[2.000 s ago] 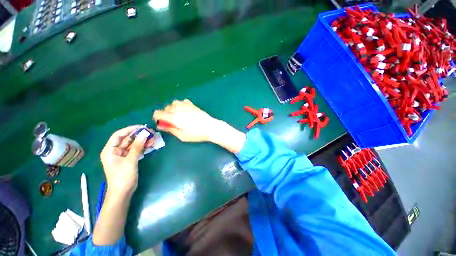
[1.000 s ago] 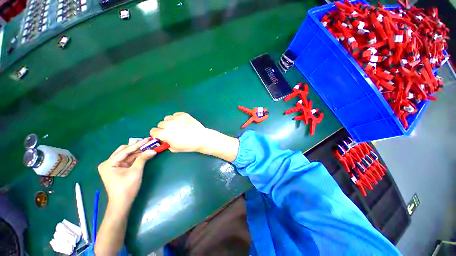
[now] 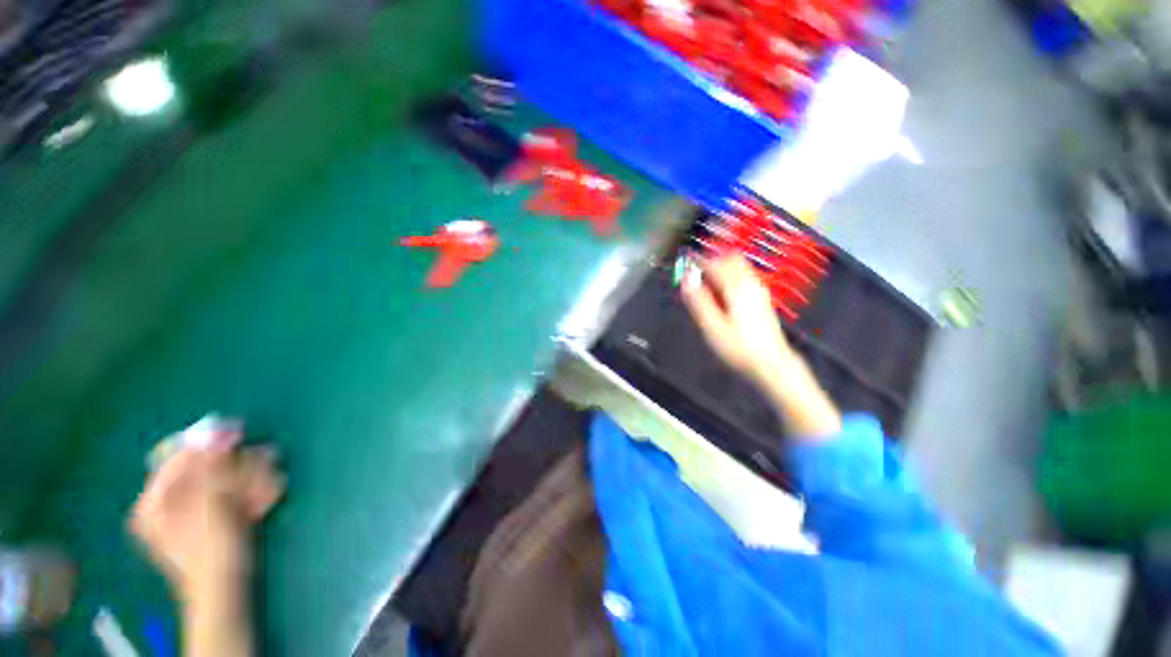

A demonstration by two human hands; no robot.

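Observation:
The view is blurred. My left hand (image 3: 208, 501) is over the green bench at the lower left, fingers curled, with a pale crumpled wipe (image 3: 206, 433) at its fingertips. My right hand (image 3: 738, 315) is over the black tray (image 3: 873, 334), its fingertips at the near left end of the row of red clamped units (image 3: 777, 257). A small pale and dark piece shows at those fingertips; blur hides whether they grip it. A loose red spring clamp (image 3: 452, 250) lies on the bench, and several more (image 3: 572, 186) lie behind it.
The blue bin (image 3: 629, 96) heaped with red clamps stands at the top, with a white sheet-like shape (image 3: 848, 128) by its corner. A dark phone (image 3: 469, 135) lies left of it. The blurred bottle (image 3: 28, 590) and white stick (image 3: 113, 631) are at the lower left.
My right hand has left my left hand and moved right to the black tray. The red clamp is gone from between my hands. The view has swung to the right.

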